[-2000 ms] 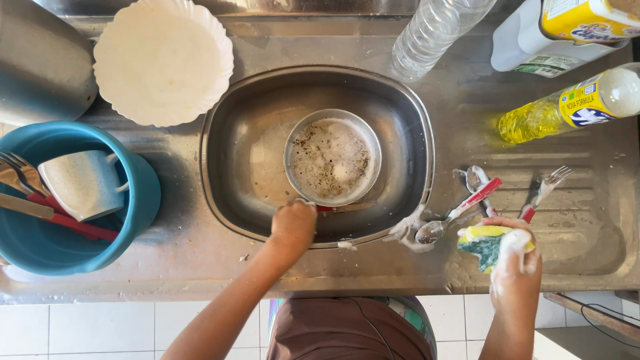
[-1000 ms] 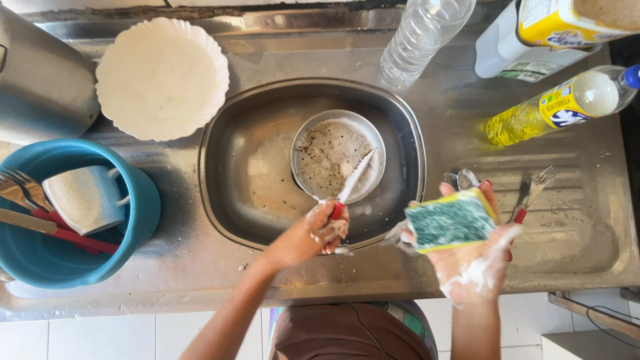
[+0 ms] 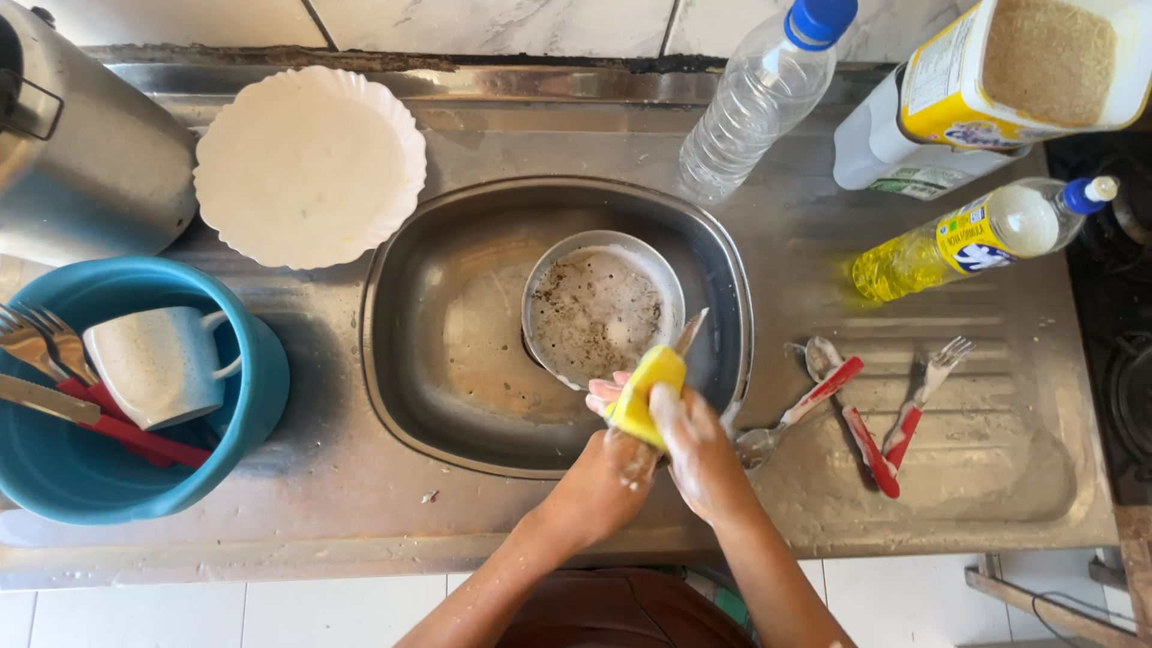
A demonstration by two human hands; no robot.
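Over the sink's front right part, my left hand (image 3: 621, 468) holds a knife whose blade (image 3: 693, 331) points up and right; its handle is hidden. Soapy, my right hand (image 3: 697, 441) presses a yellow and green sponge (image 3: 650, 396) around the blade. Behind them a round metal pan (image 3: 598, 306) with murky water and dark bits sits in the steel sink (image 3: 450, 432). Right of the sink lie soapy red-handled cutlery: a spoon (image 3: 810, 396) near the rim, another spoon (image 3: 864, 441) and a fork (image 3: 918, 405).
At left stand a blue tub (image 3: 261, 387) holding a mug (image 3: 162, 364) and cutlery, a scalloped white plate (image 3: 310, 166) and a large metal pot (image 3: 81, 153). Behind at right are a clear plastic bottle (image 3: 756, 99), a yellow detergent bottle (image 3: 972, 238) and a yellow tub (image 3: 936, 81). A stove (image 3: 1129, 378) borders the counter.
The knife, raised over the pan a second ago, is now wrapped by the sponge. My right hand has moved left from the drainboard to meet my left hand.
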